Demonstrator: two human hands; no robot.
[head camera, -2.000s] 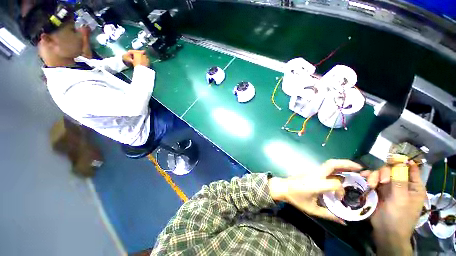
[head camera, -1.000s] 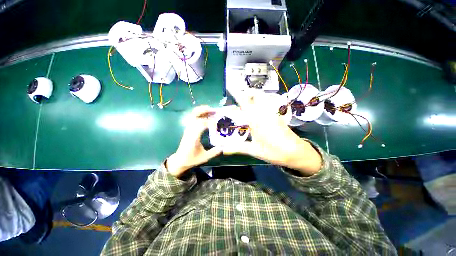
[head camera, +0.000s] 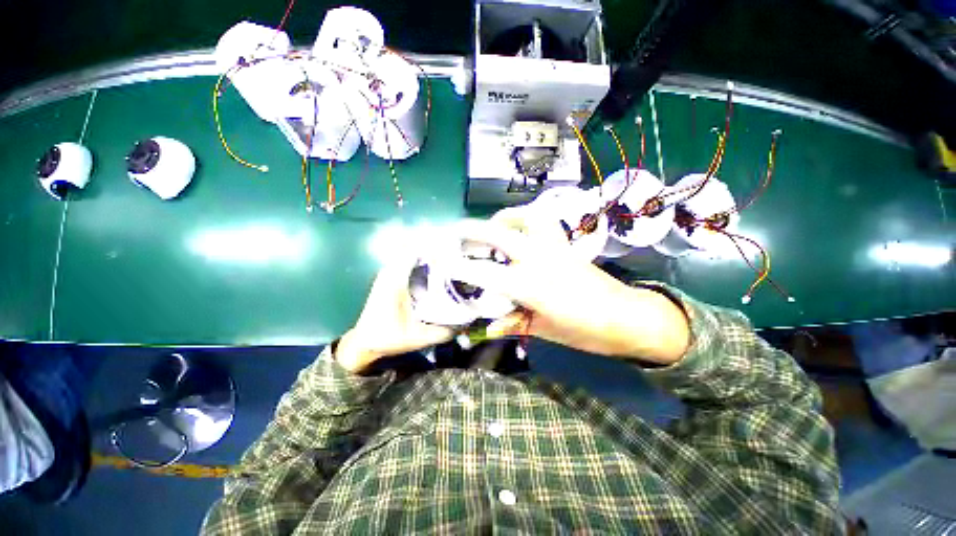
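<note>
A white unit (head camera: 446, 290) with a dark part in its opening is held between my two hands, above the front edge of the green bench. My left hand (head camera: 390, 309) grips it from the left. My right hand (head camera: 556, 288) is on its right side and top; glare washes out the fingers. Short wires hang below the unit near my right hand. Several joined units (head camera: 635, 215) with red and yellow wires stand in a row to the right. Two ball heads (head camera: 164, 168) lie far left. Several white cylindrical housings (head camera: 320, 110) with trailing wires stand in a group at the back left.
The screw feeder (head camera: 535, 99) stands behind my hands, with its metal pick-up block in front. A thick dark arm slants beside it. A round stool (head camera: 183, 403) is on the blue floor at lower left. Parts of other people's clothing show at both lower sides.
The view has swung from the bench's left side to face the feeder. Since one second ago the held unit has been turned, and its opening and wires face differently.
</note>
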